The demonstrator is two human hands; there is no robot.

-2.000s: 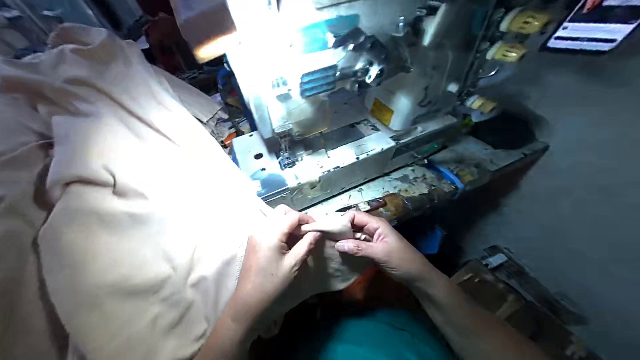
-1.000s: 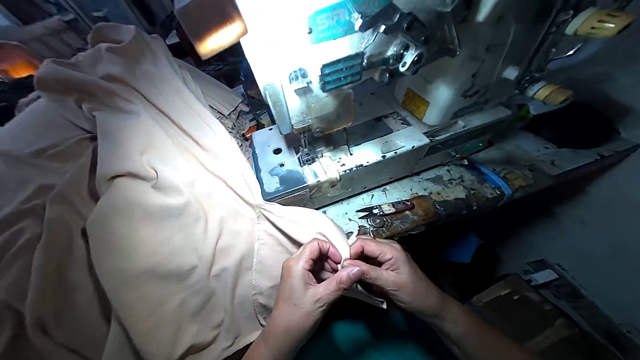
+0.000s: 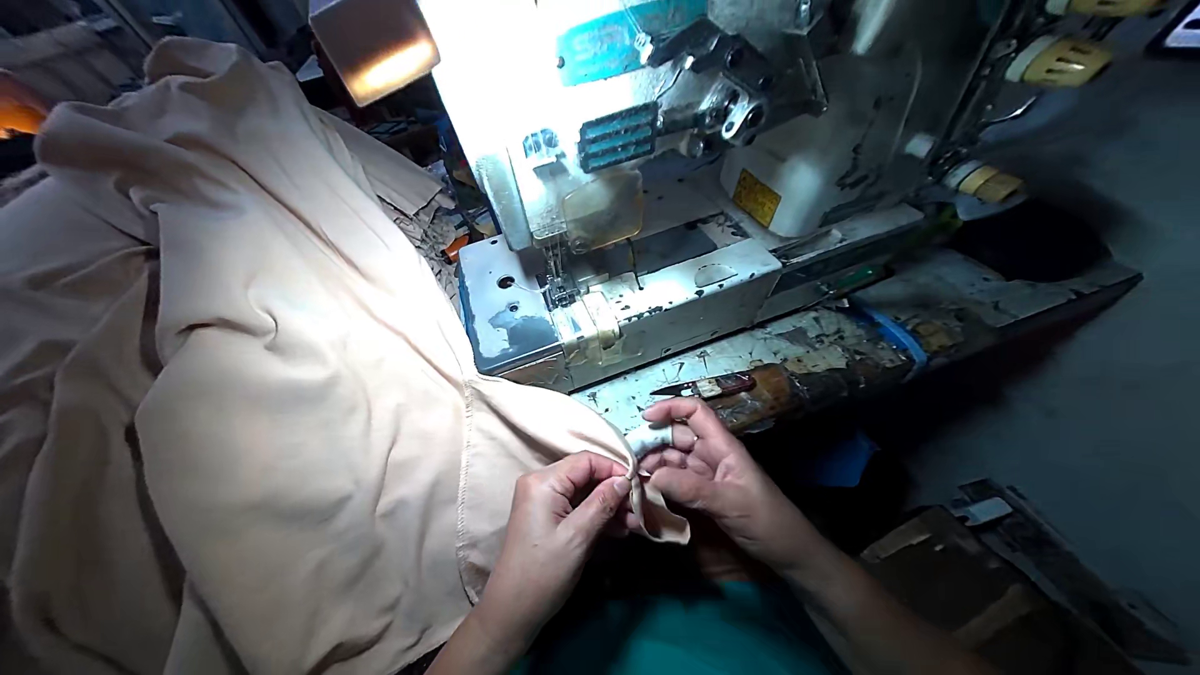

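Note:
Beige fabric with a stitched seam spreads over the left half of the view, and its narrow end runs to my hands. My left hand pinches the folded edge between thumb and fingertips. Just right of it, my right hand has its thumb at the same fold, its other fingers loosely curled; whether it grips the cloth is hard to tell. Beyond both hands stands an industrial sewing machine, its needles and presser foot lit from above. No cloth is visible under the foot.
Thread snips lie on the worn table edge near my right hand. A blue band wraps that edge farther right. A lamp hangs at upper left. Fabric scraps lie behind the machine bed. A box stands at lower right.
My right hand's fingers have loosened and spread away from the fold, where one second ago both hands pinched close together. The left hand keeps its pinch on the fabric.

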